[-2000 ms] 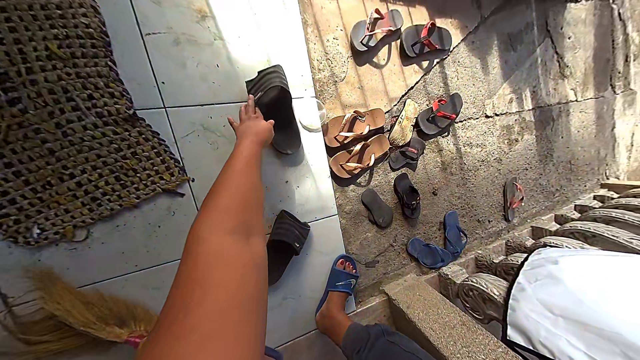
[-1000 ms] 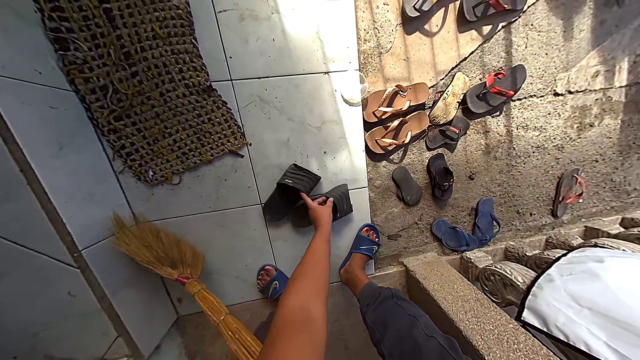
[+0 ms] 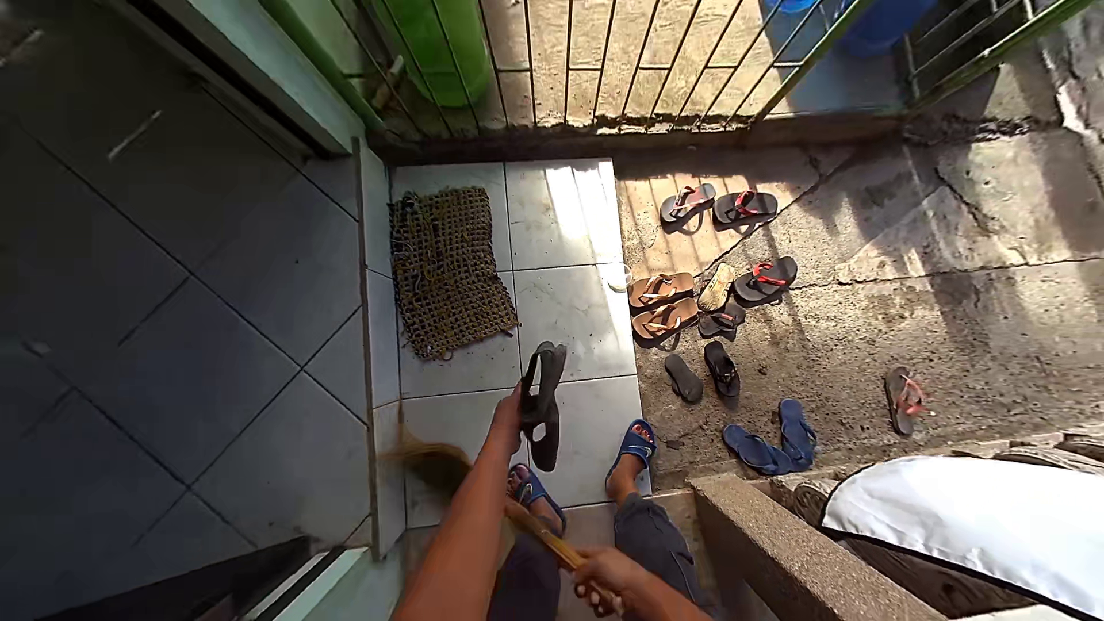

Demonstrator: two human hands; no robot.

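Note:
My left hand (image 3: 511,414) is closed on a pair of black slide sandals (image 3: 543,405), lifted above the white floor tiles and pressed together. My right hand (image 3: 601,576) grips the handle of a straw broom (image 3: 545,533). The broom's bristles (image 3: 431,459) are partly hidden behind my left forearm. I stand in blue slide sandals (image 3: 638,438) on the tiled step. A woven mat (image 3: 453,272) lies on the tiles in front of the left hand.
Brown flip-flops (image 3: 662,317), blue flip-flops (image 3: 798,435) and several dark ones (image 3: 722,371) lie on the concrete at right. A metal gate (image 3: 634,65) stands ahead. A concrete ledge (image 3: 776,535) and white fabric (image 3: 966,526) are at lower right, a door frame (image 3: 341,121) at left.
The black slides stood on the tiles with a hand at them; now they are lifted in my left hand. The broom is now in my right hand. The view has widened and shifted.

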